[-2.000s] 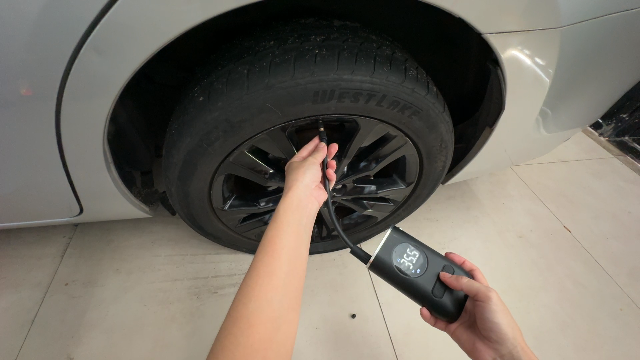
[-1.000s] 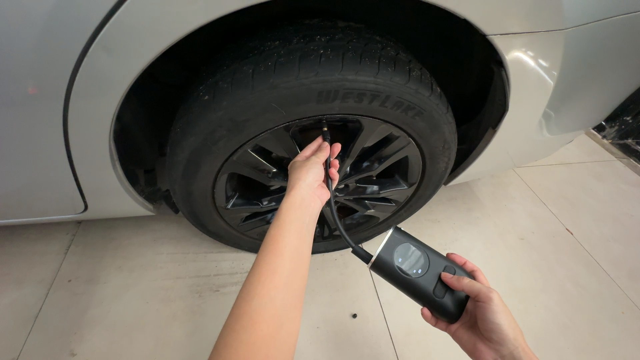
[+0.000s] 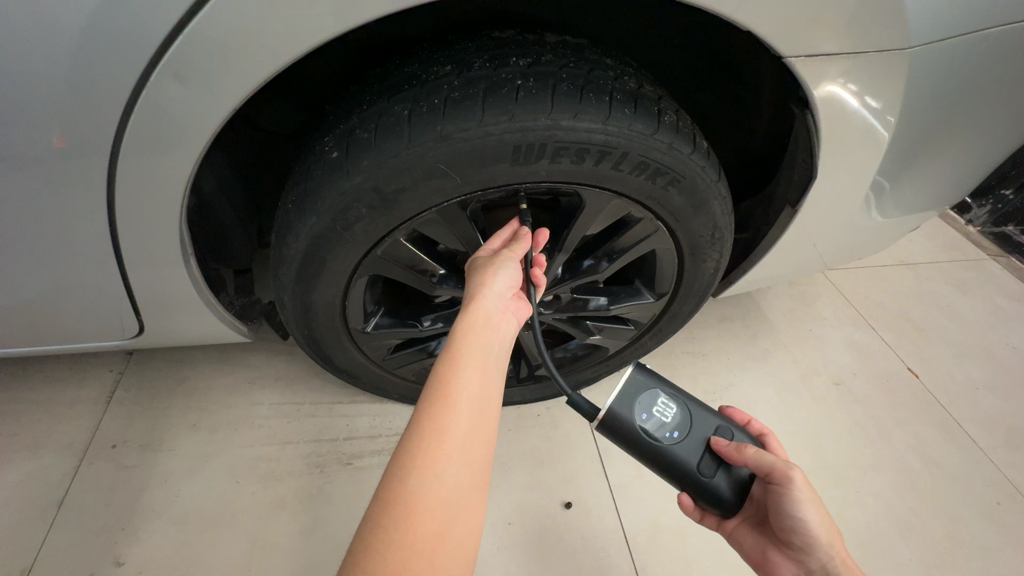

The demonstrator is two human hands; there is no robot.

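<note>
My left hand pinches the upper end of a black air hose just below its metal fitting, near the top of the black alloy wheel rim. Whether the fitting is on the valve stem cannot be told. The hose curves down to a black portable tire inflator, which my right hand holds from below, the thumb on its buttons. The inflator's round display is lit and reads 0.0. Behind my left hand stands the car's black Westlake tire.
The silver car body arches over the wheel. A small black cap-like piece lies on the beige tiled floor below the inflator. A dark edge shows at the far right.
The inflator's display read 35.5 two seconds ago, looked dim one second ago, and shows 0.0 now. Both hands have kept nearly the same places.
</note>
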